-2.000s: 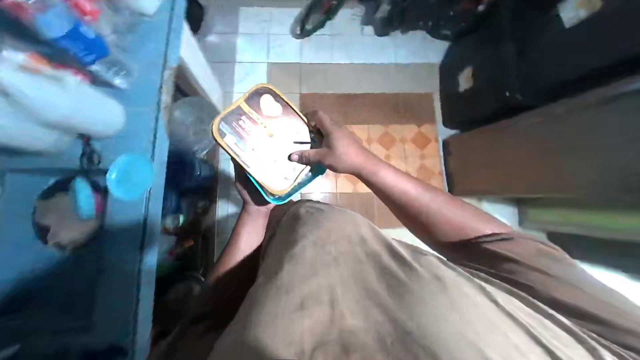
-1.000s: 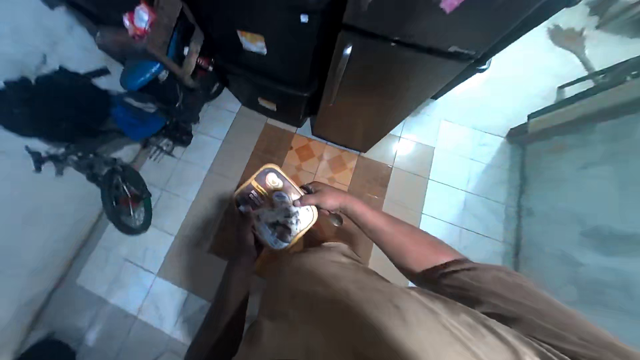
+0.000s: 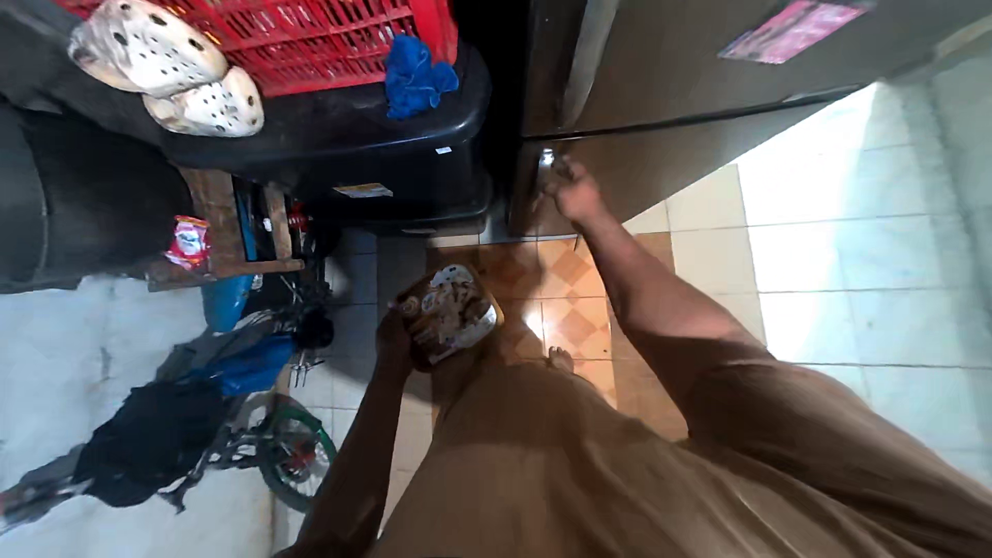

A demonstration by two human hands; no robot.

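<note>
My left hand [image 3: 395,341] holds a rectangular plastic food tub [image 3: 453,318] by its left side, at waist height over the floor. The tub's lid carries a brown and white printed picture and has a yellowish rim. Up and to the right, my right hand [image 3: 572,190] is closed around the handle [image 3: 545,167] of the lower door of a dark refrigerator [image 3: 643,170]. That door looks closed. A long upper handle [image 3: 589,66] belongs to the door above it.
Left of the refrigerator stand black storage bins [image 3: 325,170] with a red plastic crate [image 3: 325,46], white perforated clogs [image 3: 205,101] and a blue cloth [image 3: 417,76] on top. A bicycle wheel [image 3: 298,453] is at lower left. A patterned mat or tiled patch [image 3: 570,271] lies below.
My right hand has left the tub and moved to the refrigerator door handle. My left hand keeps the tub. The view has swung strongly, from a blue counter to the refrigerator.
</note>
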